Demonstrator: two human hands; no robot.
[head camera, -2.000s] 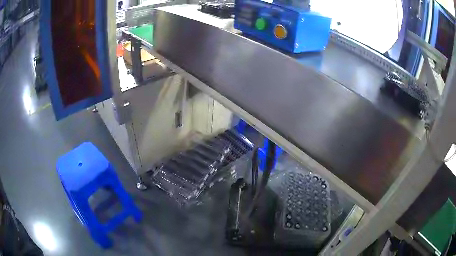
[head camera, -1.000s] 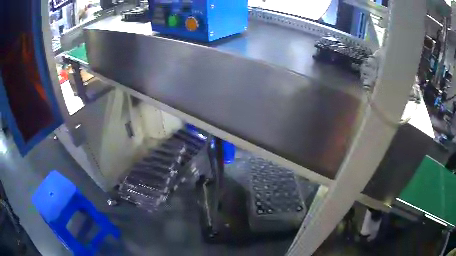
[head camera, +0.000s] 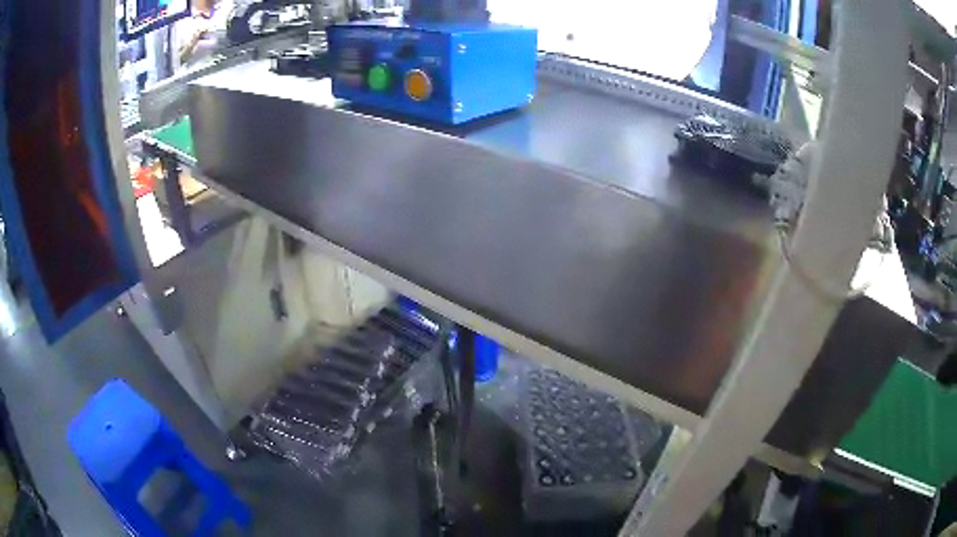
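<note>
Neither of my hands is in the picture. Nearest in front of me is the long brushed-metal cover (head camera: 472, 231), with a reddish reflection near its right end. A blue control box (head camera: 436, 73) with a green and an orange button stands on its top. A dark ribbed round part (head camera: 729, 145) lies on the top further right. The off-white machine post (head camera: 813, 231) crosses the right side at a slant. The green conveyor belt (head camera: 908, 425) shows at the right, and a small bit of green shows at the far left end.
A blue plastic stool (head camera: 126, 441) stands on the floor at the lower left. Ribbed clear trays (head camera: 341, 399) and a tray with round pockets (head camera: 577, 441) sit below the cover. An orange-tinted panel in a blue frame (head camera: 63, 157) stands at the left edge.
Over the two seconds the cover, control box and stool have shifted left in the picture, and more green belt shows at the right. Since one second ago, most things sit slightly lower.
</note>
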